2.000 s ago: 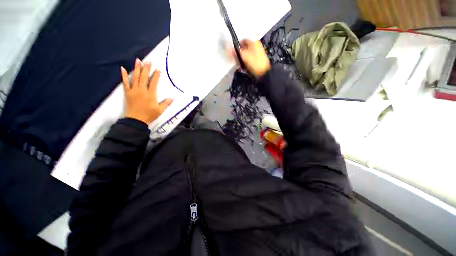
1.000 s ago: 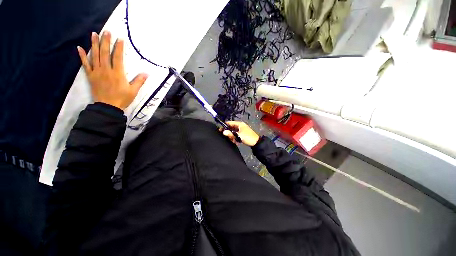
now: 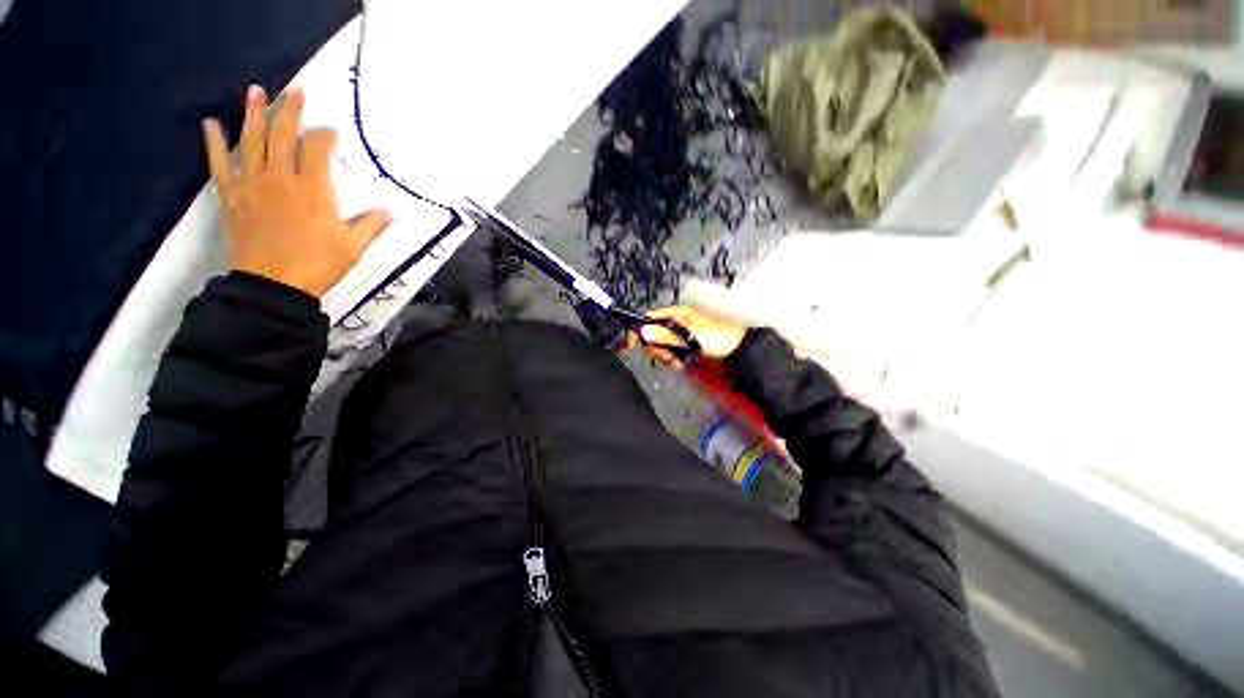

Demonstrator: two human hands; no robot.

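Note:
My left hand (image 3: 289, 198) lies flat with spread fingers on the white paper pattern (image 3: 171, 307), near its edge over the dark fabric (image 3: 102, 150). My right hand (image 3: 696, 334) grips the black handles of the long fabric shears (image 3: 559, 273). The blades point up and left, and their tips meet the end of a dark curved line on the white sheet. A narrow dark strip (image 3: 403, 270) with small marks lies beside the tips at the table's near edge. Whether the blades are slightly apart is hard to tell.
Many dark trimmings (image 3: 648, 164) litter the grey floor beyond the table edge. An olive cloth bundle (image 3: 853, 109) lies at the upper right. A long white surface (image 3: 1078, 368) runs along the right. A blurred red object (image 3: 737, 402) and a can (image 3: 737, 450) stand near my right forearm.
From two seconds ago, my right hand has come down and toward me with the shears, their tips now at the table edge. My left hand has shifted left. The view has moved.

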